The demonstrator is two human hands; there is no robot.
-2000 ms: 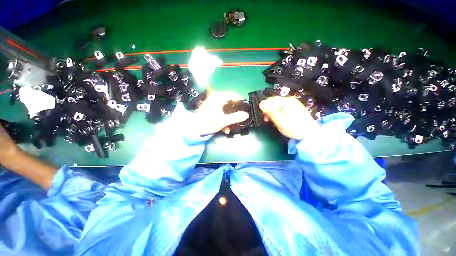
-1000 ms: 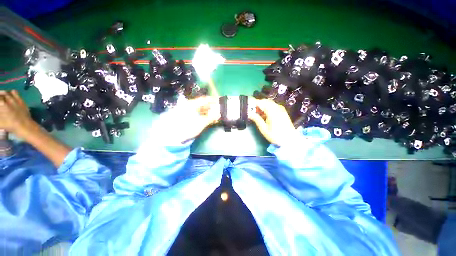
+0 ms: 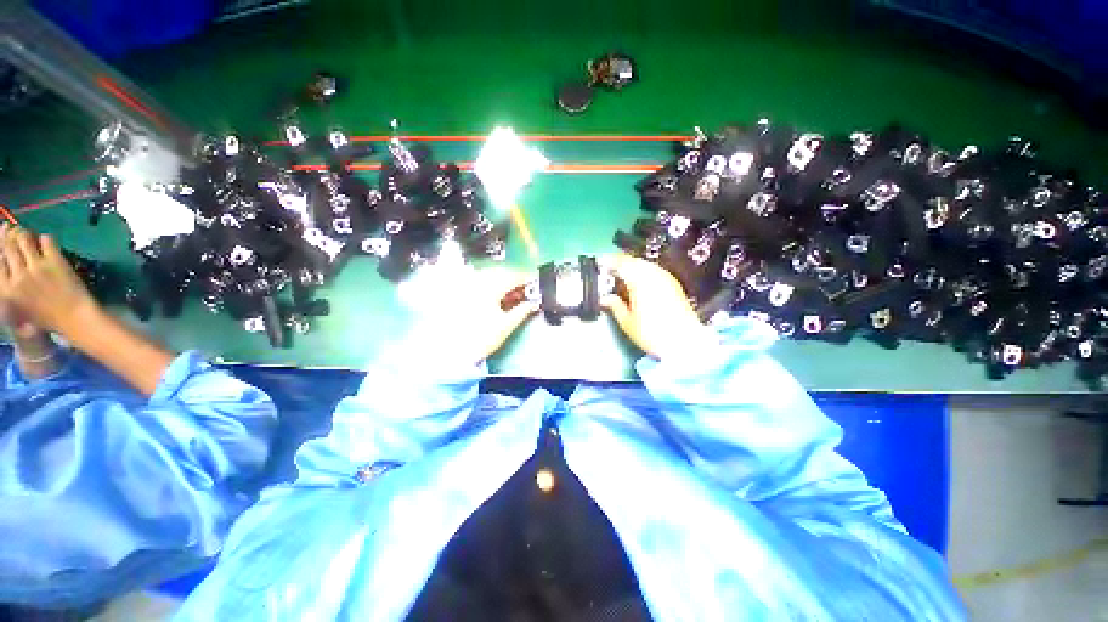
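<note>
My left hand (image 3: pixel 492 304) and my right hand (image 3: pixel 650 304) hold two black watches (image 3: pixel 569 289) side by side over the bench's near part, one at each end. Their black straps show, with a bright gap between them; fine detail is blurred. My left hand is partly washed out by glare. A heap of black watches or straps with silver buckles (image 3: pixel 875 231) lies to the right. Another such heap (image 3: pixel 292 219) lies to the left. A glaring white cloth (image 3: pixel 508 167) lies between the heaps, with a thin yellow-orange stick (image 3: pixel 524 228) below it.
Two round parts (image 3: pixel 574 97) (image 3: pixel 612 71) lie beyond the orange lines, and a small part (image 3: pixel 322 86) lies far left. A white patch (image 3: pixel 156 216) lies by the left heap. A neighbour's hands (image 3: pixel 49 286) are at the left edge. The green bench's front edge (image 3: pixel 729 383) runs near my body.
The held pieces, dark and close together at first, now sit side by side with a bright gap between them. The neighbour's hand has moved up onto the bench. The view has shifted slightly.
</note>
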